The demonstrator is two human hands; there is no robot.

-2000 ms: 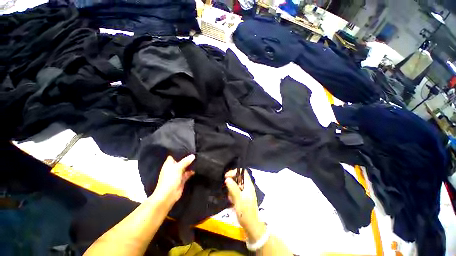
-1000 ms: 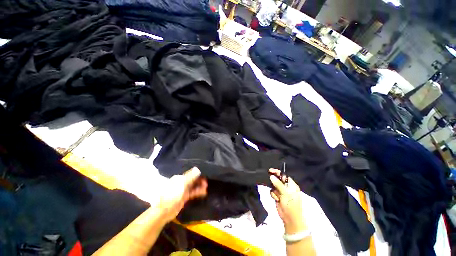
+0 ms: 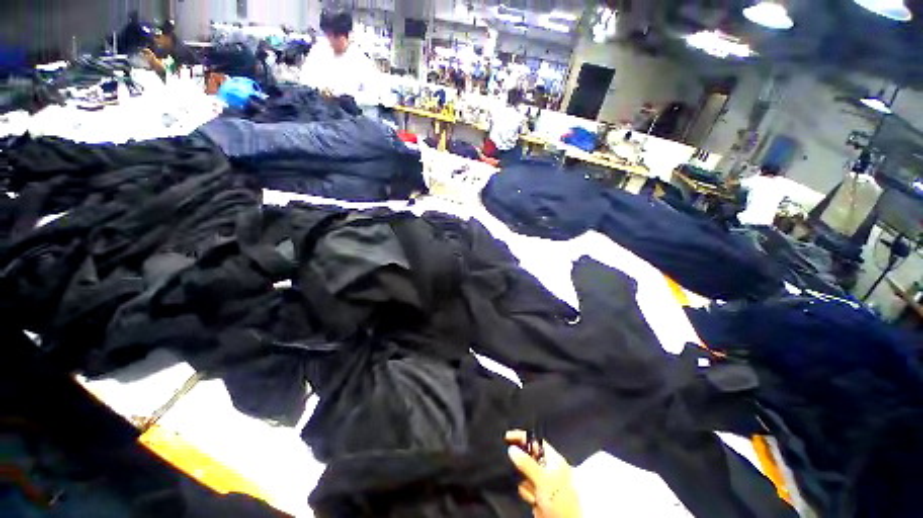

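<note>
A black garment [image 3: 405, 400] lies bunched at the near edge of the table, with a greyer, smoother patch on it. My right hand [image 3: 541, 476] is at the bottom centre, at the garment's right side, with bent fingers around a small dark tool, likely thread snips [image 3: 534, 445]. Whether its fingertips also hold cloth cannot be told. My left hand is out of the picture.
A black garment pile [image 3: 132, 243] covers the left of the white table [image 3: 243, 415]. Navy piles lie at the far side [image 3: 324, 157] and right [image 3: 830, 374]. A pale basket [image 3: 455, 177] stands at the far side. People [image 3: 344, 71] are beyond.
The view has tilted up, showing more of the workshop. The black strip stretched between both hands has dropped lower. My left hand has gone out of the picture; my right hand is now near the bottom edge.
</note>
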